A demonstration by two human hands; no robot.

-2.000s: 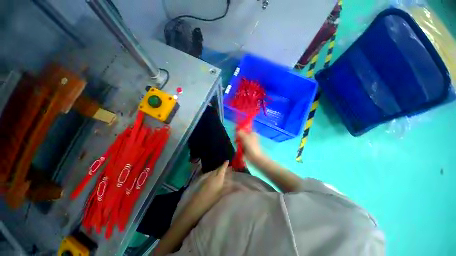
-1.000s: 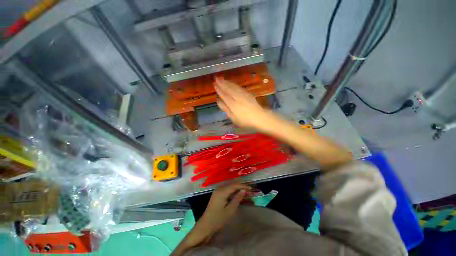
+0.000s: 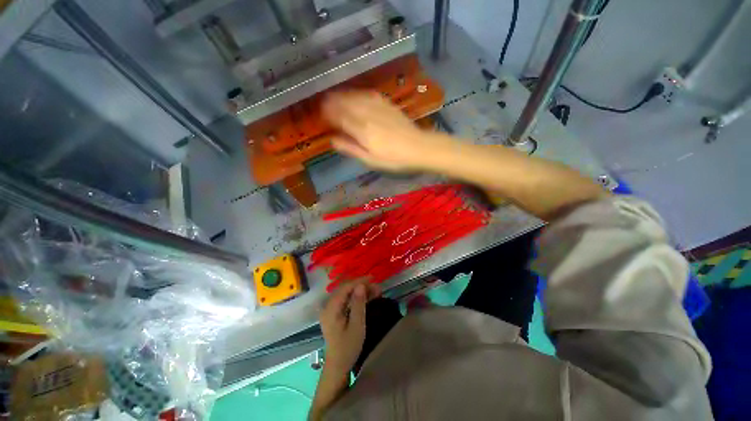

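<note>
Red strips [image 3: 412, 234] with white oval outline prints lie in a fanned pile on the grey metal press table. My right hand [image 3: 375, 131], blurred, is over the orange fixture [image 3: 280, 148], under the front of the silver press head [image 3: 329, 78]. Its fingertips are unclear and no strip shows in it. My left hand [image 3: 346, 316] is at the table's front edge, by the near left ends of the strips, fingers bent together. I cannot tell whether it touches or holds a strip.
A yellow button box [image 3: 278, 279] with a dark green button is left of the strips. Crumpled clear plastic [image 3: 156, 288] and a brown cardboard piece [image 3: 58, 386] are at left. A metal post [image 3: 552, 74] stands at right. Part of a blue bin [image 3: 696, 300] shows behind my right sleeve.
Two seconds ago my hands were away from the press, with red strips over the blue bin. My right hand then came over the fixture. My left hand has since moved up to the strip ends.
</note>
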